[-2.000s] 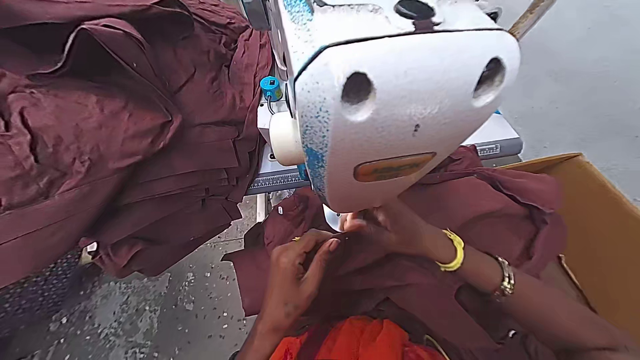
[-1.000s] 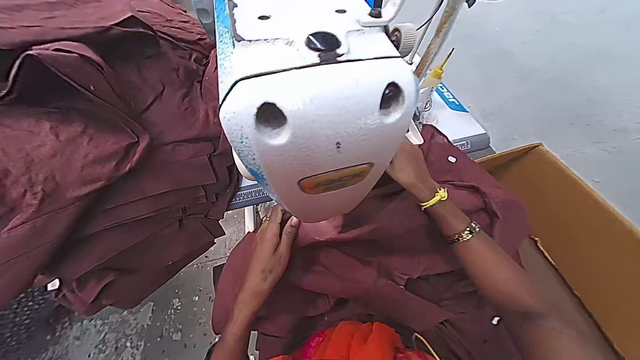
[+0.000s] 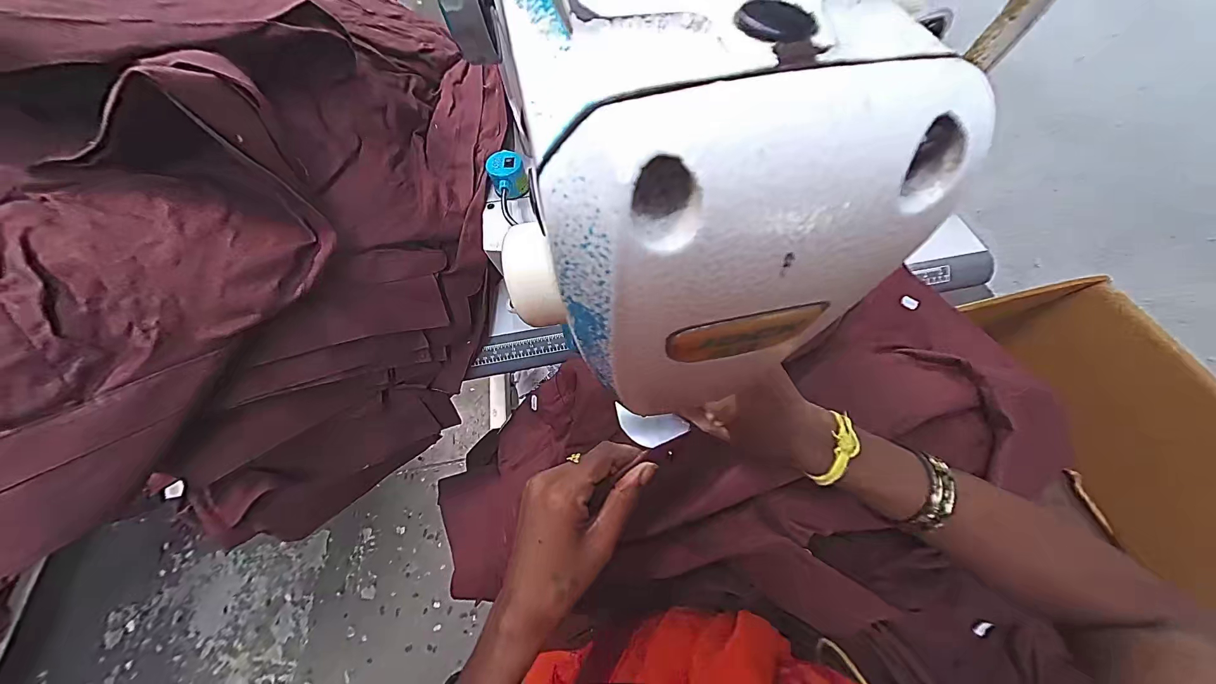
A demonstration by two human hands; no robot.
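Maroon fabric (image 3: 722, 494) lies beneath the white head of a sewing machine (image 3: 760, 218) and spreads over the lap. My left hand (image 3: 579, 513) pinches a fold of it between thumb and forefinger, just in front of the machine head. To the right, my right hand (image 3: 760, 423) rests on the fabric close under the head; the machine partly hides its fingers, so its hold cannot be made out. A yellow band and a metal bracelet are on the right wrist. The needle is hidden behind the head.
A large heap of maroon cloth pieces (image 3: 313, 313) lies on the left. An open cardboard box (image 3: 1140, 408) stands at the right. Behind the cloth, the machine bed's edge bears a measuring scale (image 3: 522, 351). The speckled floor (image 3: 228, 598) shows at lower left.
My right hand has come back from the machine's right side to near my left hand. My left hand now pinches a fold of the fabric. The view has shifted.
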